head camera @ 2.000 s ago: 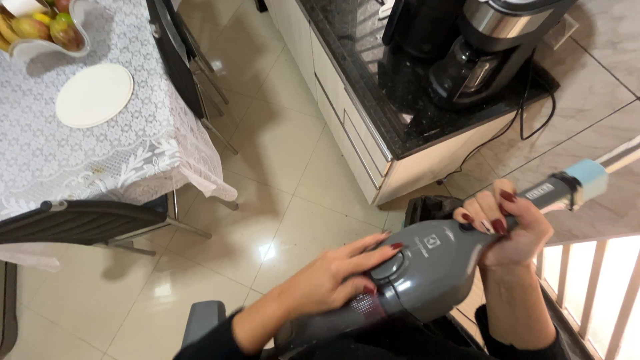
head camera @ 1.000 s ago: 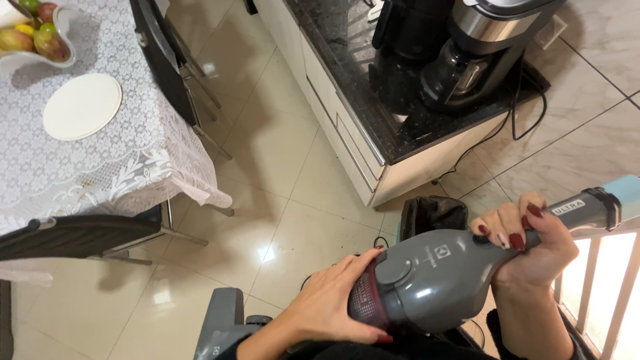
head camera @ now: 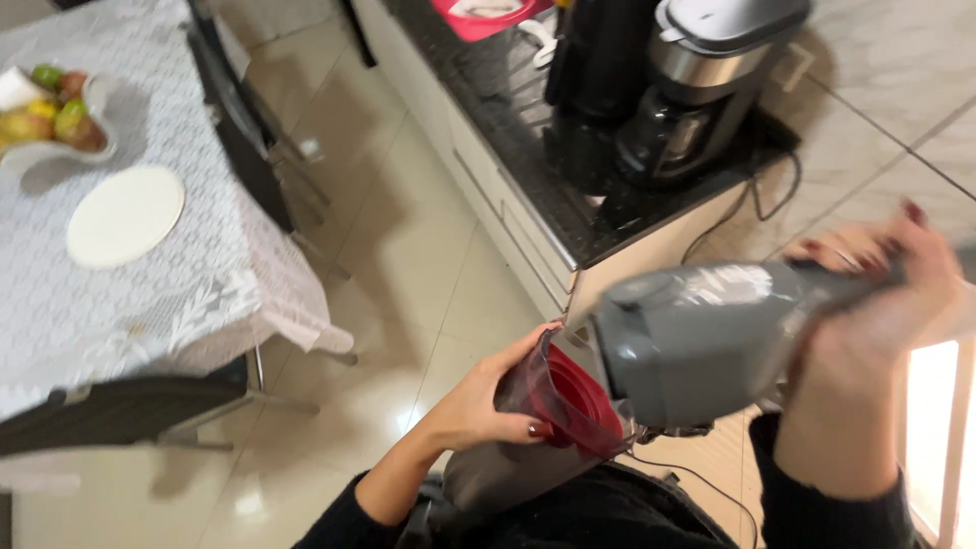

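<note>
The grey motor body of a stick vacuum cleaner [head camera: 686,343] is in my right hand [head camera: 884,305], whose fingers wrap its handle; hand and body are blurred. My left hand [head camera: 488,404] grips the clear dust cup [head camera: 518,465], with the thumb on its near side. Inside the cup's mouth shows a red plastic filter part [head camera: 576,393]. The cup is tilted, its mouth facing the lower end of the motor body, and a narrow gap parts them at the top. Whether they touch at the lower edge, I cannot tell.
A black stone counter [head camera: 503,130] holds a coffee maker [head camera: 694,91] with a hanging cord. To the left stand a table with a lace tablecloth [head camera: 206,282], a round white mat [head camera: 126,217], a fruit bowl [head camera: 103,145] and dark chairs [head camera: 130,404]. Bright bars are at far right.
The dust cup has come apart from the motor body, which showed them joined one second ago. My left hand holds the cup, and the motor body is now turned more level.
</note>
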